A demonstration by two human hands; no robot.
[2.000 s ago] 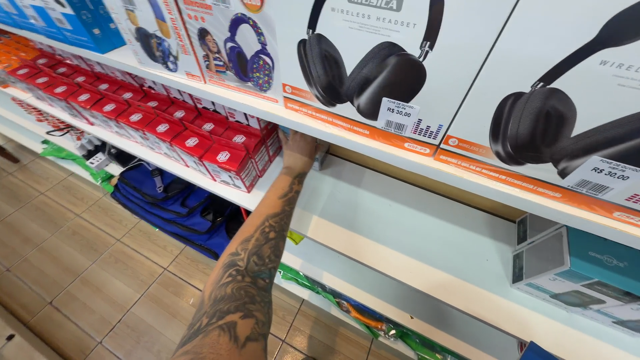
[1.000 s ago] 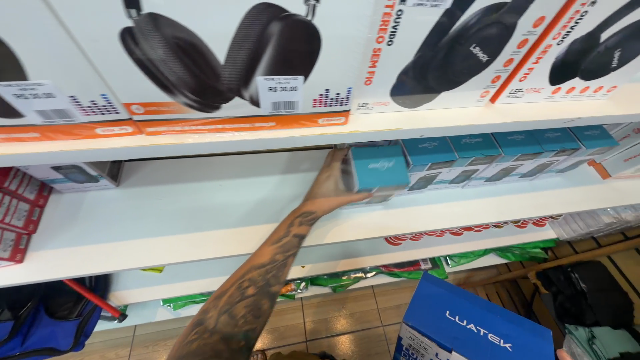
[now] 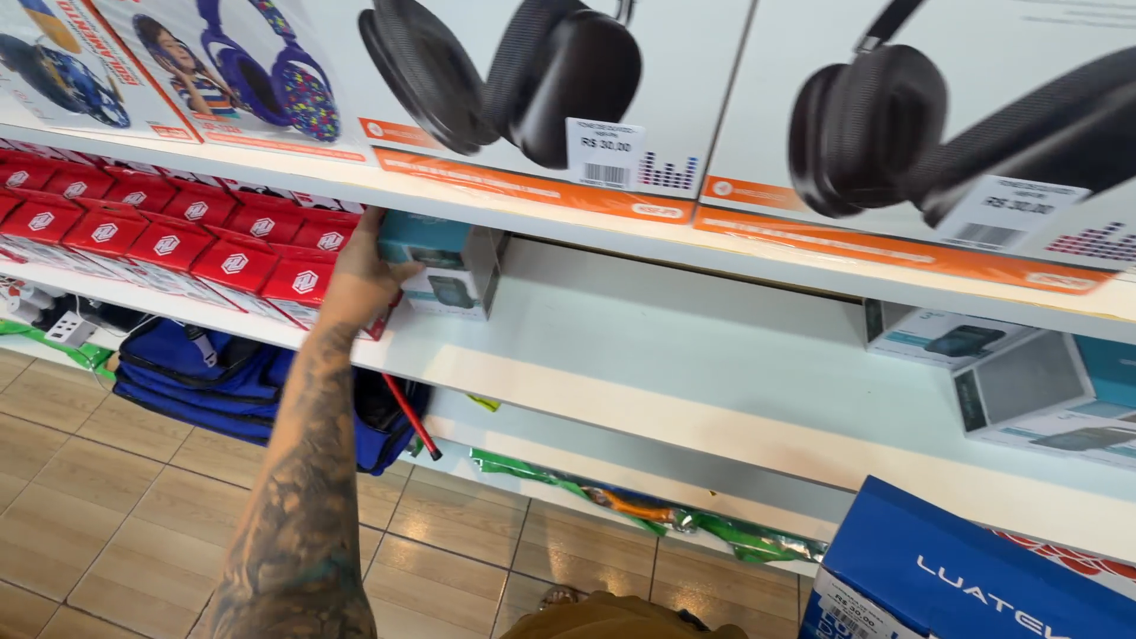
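Observation:
My left hand (image 3: 366,277), on a tattooed forearm, grips the left side of a teal and white product box (image 3: 448,266). Its thumb lies on the front and its fingers reach up by the top left edge. The box stands upright on the middle shelf, right beside the rows of red boxes (image 3: 232,266). At the right of that shelf are more teal and white boxes (image 3: 1029,426), part of them under the upper shelf's edge. My right hand is not in view.
Large headphone boxes (image 3: 532,98) fill the upper shelf (image 3: 550,209), which overhangs the middle one (image 3: 674,355). A blue Luatek box (image 3: 958,568) juts up at the lower right. Blue bags (image 3: 213,382) and green packets (image 3: 550,475) lie lower down, above the tiled floor.
A second ago my left hand held a teal box at the row on the right; now it holds one beside the red boxes at the left. The view has swung left.

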